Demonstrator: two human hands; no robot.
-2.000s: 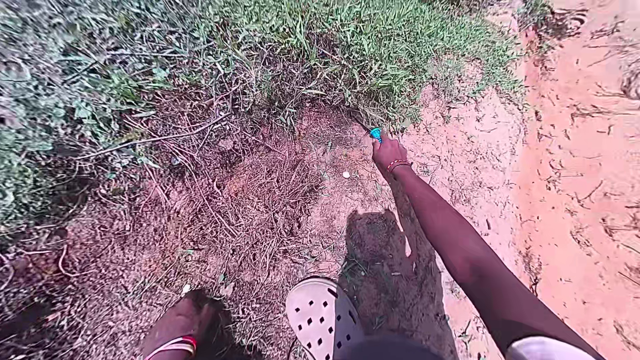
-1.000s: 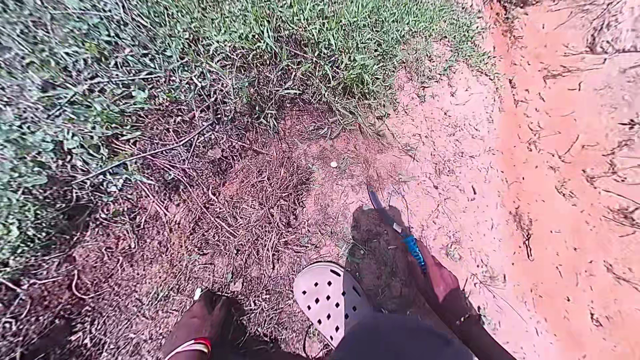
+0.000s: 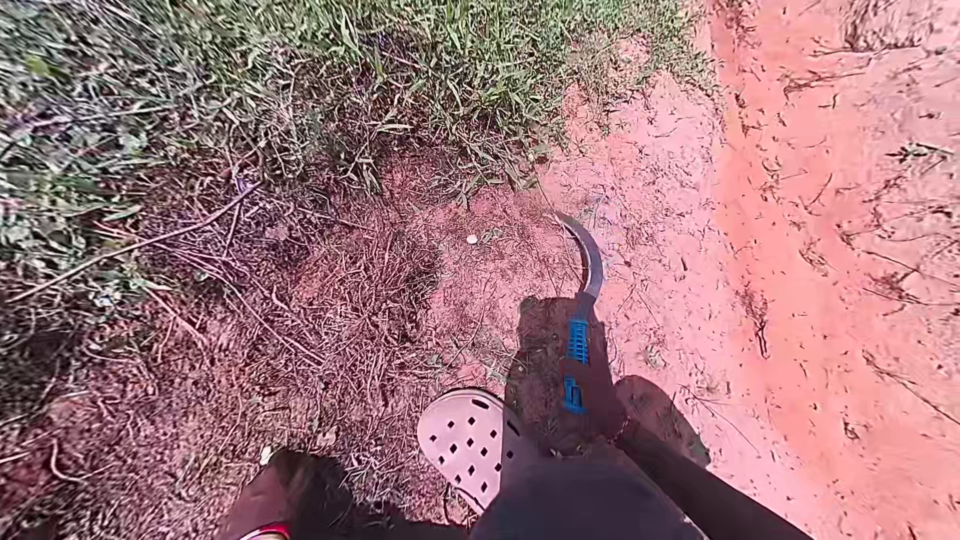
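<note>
A sickle with a curved metal blade (image 3: 591,259) and a blue handle is in my right hand (image 3: 596,386), low at the centre right. The blade curves up and left over bare reddish soil, its tip near the edge of the grass (image 3: 465,67). My left hand (image 3: 281,487) is at the bottom left, in shade above dry stems, a red and white band at its wrist. A small pale thing shows by its fingers; whether it is held is unclear.
A light perforated clog (image 3: 469,442) is on my foot at the bottom centre. Dry roots and stems (image 3: 367,300) cover the ground to its upper left. A long thin stick (image 3: 142,244) lies at the left. Reddish soil (image 3: 810,300) runs down the right side.
My right hand has come back from the grass edge towards my foot with the sickle in it. Since one second ago, the blade has swung to point more upward. My left hand has stayed low.
</note>
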